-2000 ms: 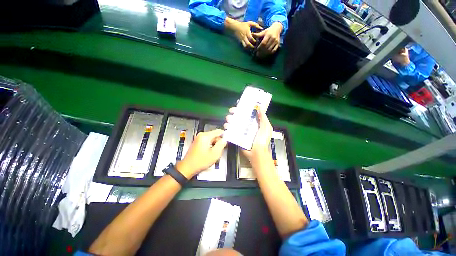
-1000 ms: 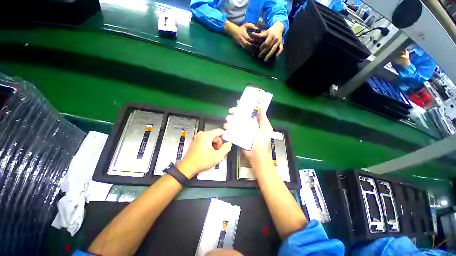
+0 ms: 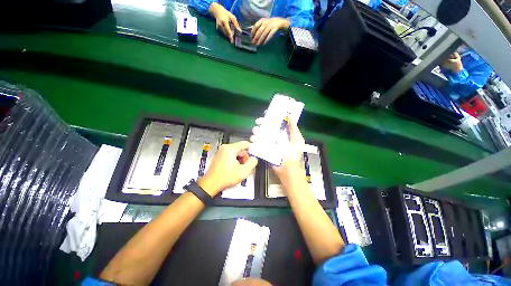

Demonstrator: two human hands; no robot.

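Note:
My right hand holds a glaring white display module tilted above the foam tray, its dark flex strip with orange tip facing up. My left hand, with a black wristband, has thumb and fingers pinched at the module's lower left corner; glare hides whether they grip a film there. Several silver modules lie in the tray slots, partly behind my hands. Another display module lies on the black work mat, its bottom end cut off by a skin-coloured shape at the frame edge.
Ribbed clear blister trays stand at left beside crumpled white cloth. A silver module lies right of the foam tray, near black trays with phone frames. Across the line, a person's hands hold a dark part near black stacked trays.
My hands and the held module have barely moved. Across the line, the other person's hands have shifted left and spread around a dark part, and a small box-like stack now shows beside them.

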